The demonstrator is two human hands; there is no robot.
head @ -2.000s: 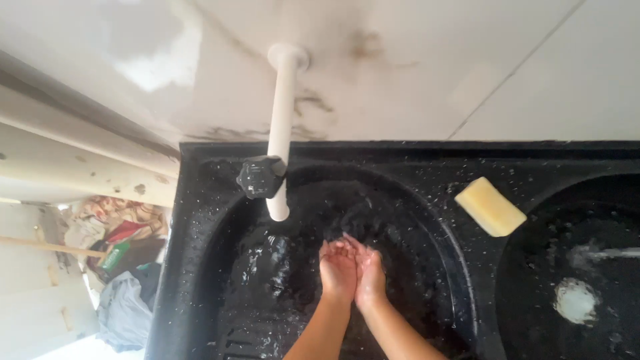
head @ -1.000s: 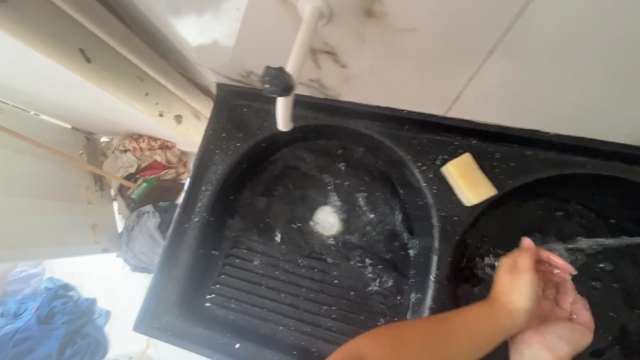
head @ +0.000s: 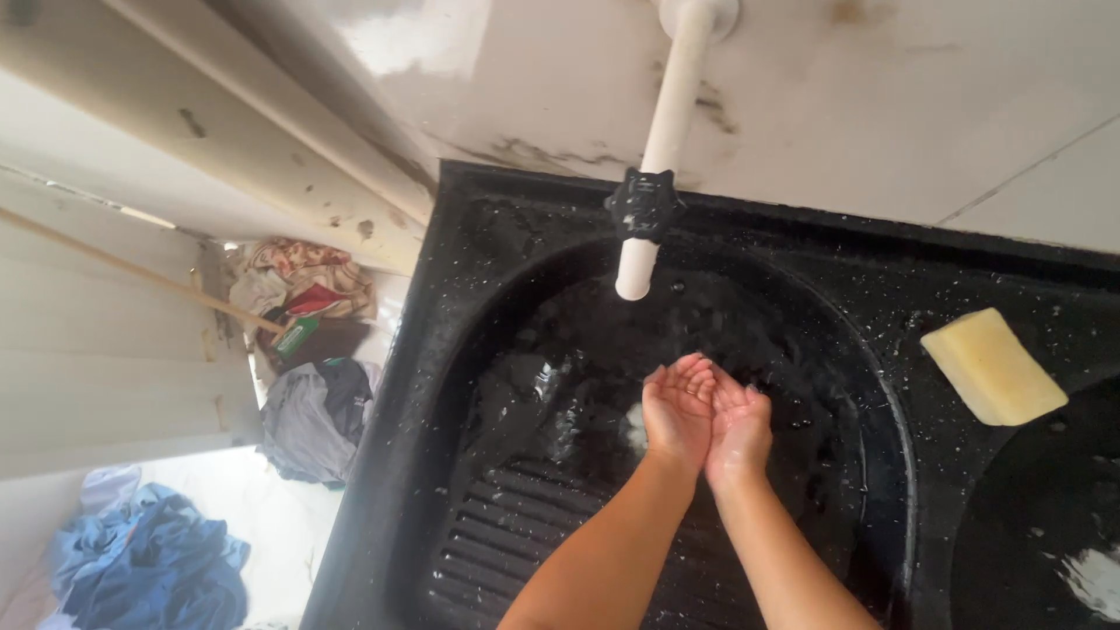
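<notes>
My left hand (head: 681, 409) and my right hand (head: 737, 429) are side by side, palms up and cupped together over the left basin (head: 516, 367) of a black speckled double laundry sink. Whether water lies in the palms cannot be told. Above them a white pipe faucet (head: 634, 269) with a black knob handle (head: 644, 203) points down; no stream from it can be made out. Water in the basin partly covers a pale round drain (head: 637, 427), half hidden by my left hand. Neither hand grips an object.
A yellow bar of soap (head: 996, 367) lies on the ledge between the basins. Molded washboard ridges (head: 516, 525) line the left basin's near part. Blue clothes (head: 153, 560), grey clothes (head: 311, 420) and a green-headed broom (head: 296, 337) are on the floor at left.
One second ago both hands were over the right basin; now they are back over the left one, cupped much as they were two seconds ago. The soap stays on the ledge.
</notes>
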